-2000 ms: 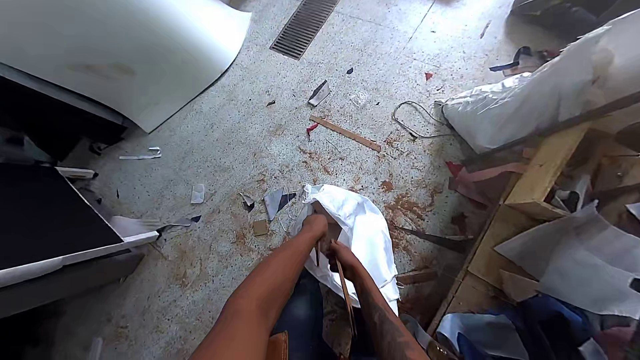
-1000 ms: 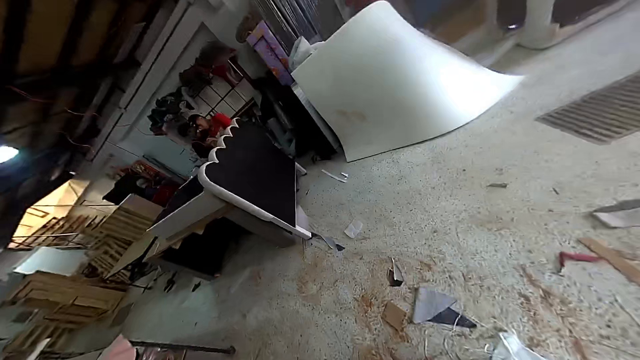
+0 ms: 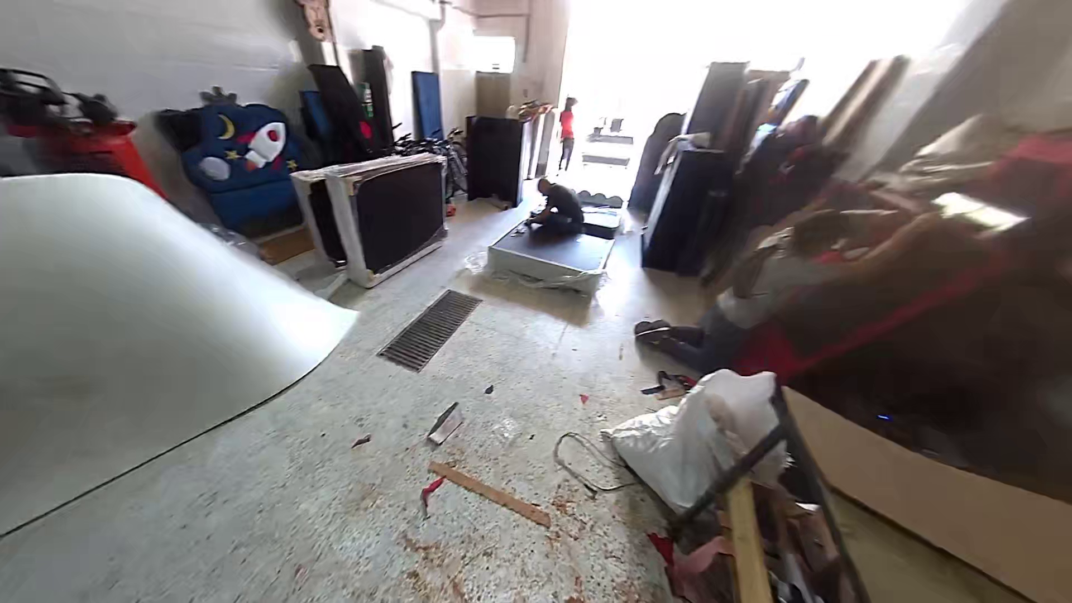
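Note:
Neither my left hand nor my right hand shows in the head view now. Nearest in the lower middle of the view, a thin wooden strip (image 3: 490, 494) lies on the speckled floor beside a small red scrap (image 3: 431, 491). A small grey scrap (image 3: 445, 424) is above it. To the right, a loop of cord (image 3: 586, 463) lies next to a stuffed white sack (image 3: 682, 435). Below the sack, a bin with a dark frame (image 3: 825, 502) holds a wooden slat (image 3: 748, 544) and fabric offcuts.
A large curved white sheet (image 3: 142, 335) fills the left. A metal floor grate (image 3: 431, 329) lies mid-floor. Farther off, a person (image 3: 559, 207) crouches on a dark-topped panel base (image 3: 544, 255); another person (image 3: 567, 134) stands by the bright doorway. Upholstered panels (image 3: 398, 209) stand left.
Two seconds ago my hands held a white bag and a thin stick low in the view; both hands are out of sight now. The view has swung up and across the workshop.

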